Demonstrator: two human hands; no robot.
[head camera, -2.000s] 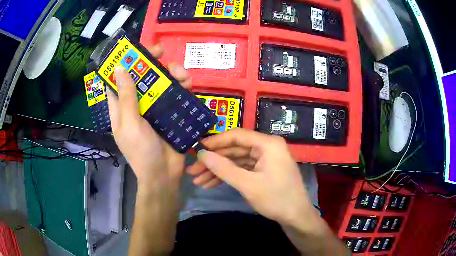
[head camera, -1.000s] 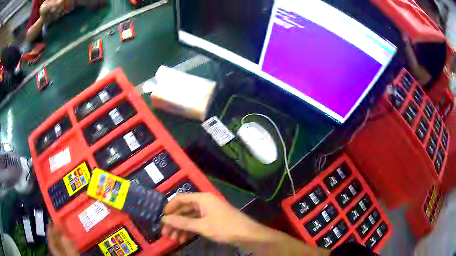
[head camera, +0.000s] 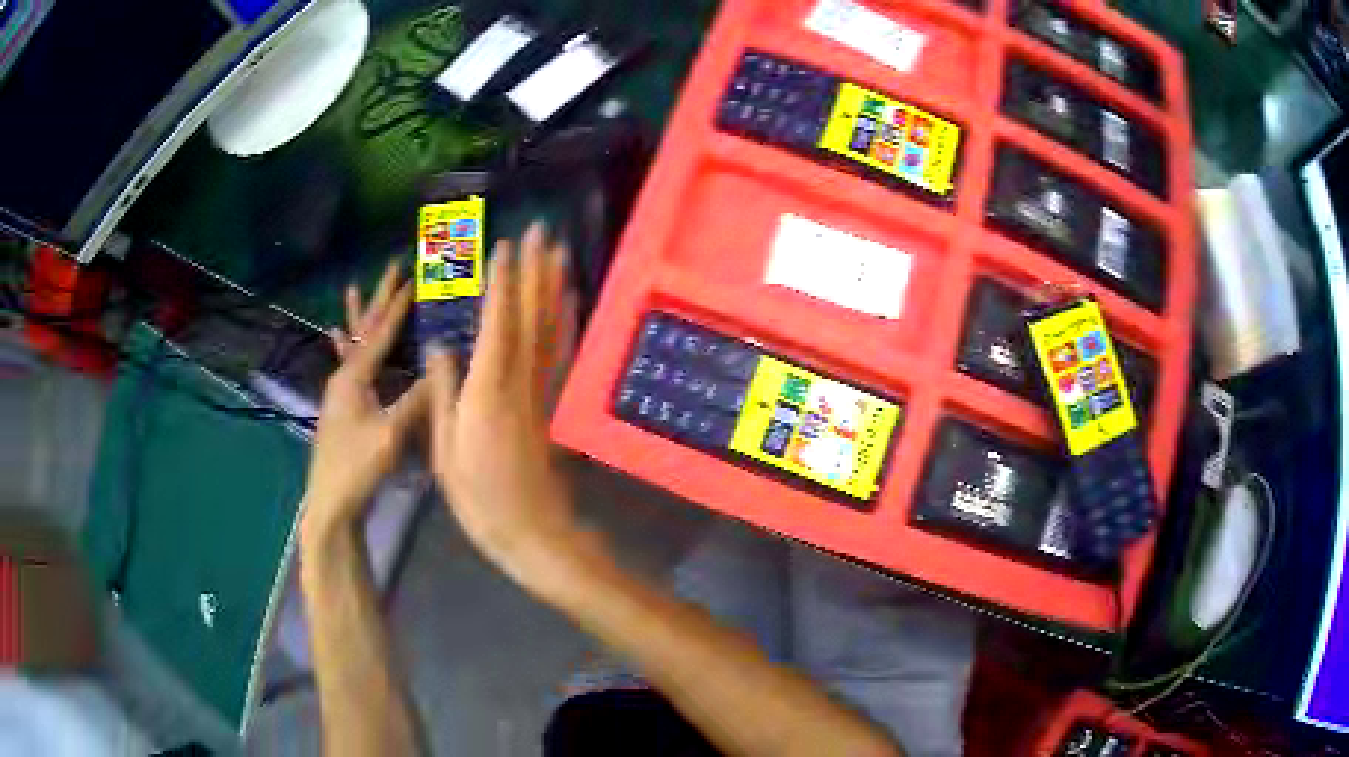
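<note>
A keypad phone with yellow film (head camera: 450, 249) lies on the dark bench left of the red tray, keypad end toward me. My left hand (head camera: 363, 407) is at its lower left, fingers spread. My right hand (head camera: 506, 429) is over its lower right side, fingers extended and blurred; whether it touches the phone cannot be told. The red foam tray (head camera: 710, 481) holds phones with yellow film in its left column and back-up black phones in its right column. Another yellow-film phone (head camera: 1087, 385) lies slanted on top of the right column's lower phones. A white label sheet (head camera: 840, 266) lies in a left slot.
Two white-faced black pieces (head camera: 561, 79) lie by the left monitor's white round stand (head camera: 289, 77). A pale soft block (head camera: 1246, 274) and a white corded mouse (head camera: 1225, 555) are right of the tray. A small red tray (head camera: 1087, 725) shows at the lower right. Cables hang at the left.
The phone from my right hand now lies across the tray's right column. My right hand has moved left, off that phone, and both hands are now at the phone on the bench. The view has swung left.
</note>
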